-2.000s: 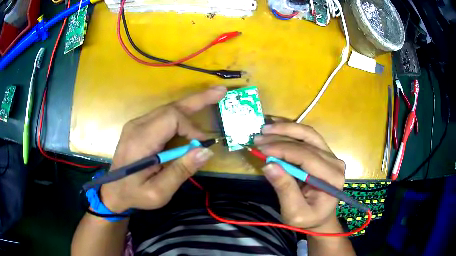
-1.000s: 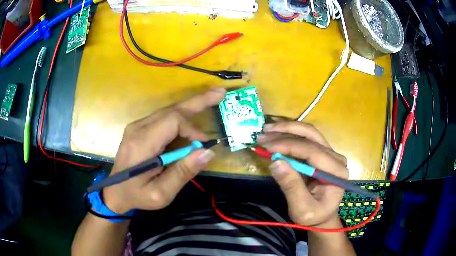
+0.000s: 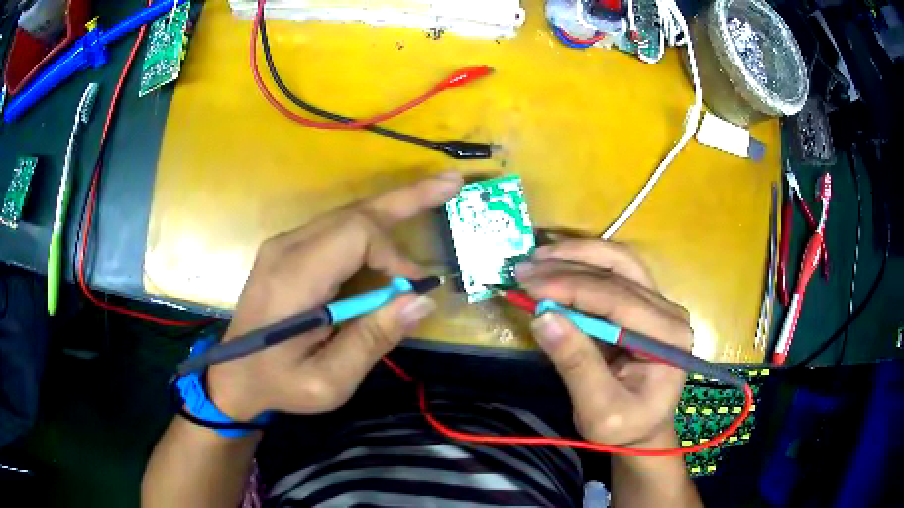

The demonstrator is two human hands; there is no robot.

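Note:
A small green circuit board (image 3: 493,233) with a glaring, silvery solder side facing up is held over the yellow mat (image 3: 327,189). My left hand (image 3: 322,298) holds the black-tipped test probe (image 3: 367,303) with its light-blue collar; its tip is near the board's lower left edge. An extended finger is at the board's upper left corner. My right hand (image 3: 610,332) holds the red-tipped test probe (image 3: 580,322), its tip at the board's lower edge. Its fingers are at the board's right side; their exact grip is partly hidden.
Red (image 3: 466,77) and black (image 3: 466,150) alligator clips lie behind the board. A white cable plug (image 3: 724,135), clear tub (image 3: 758,60) and red-handled cutters (image 3: 821,213) are right. A toothbrush (image 3: 61,218) and blue desoldering pump (image 3: 84,55) are left. Spare boards (image 3: 719,412) show below right.
The view has shifted slightly, so the board and mat sit a little further right. The black probe tip looks slightly further from the board's lower left edge. Both hands keep their probes.

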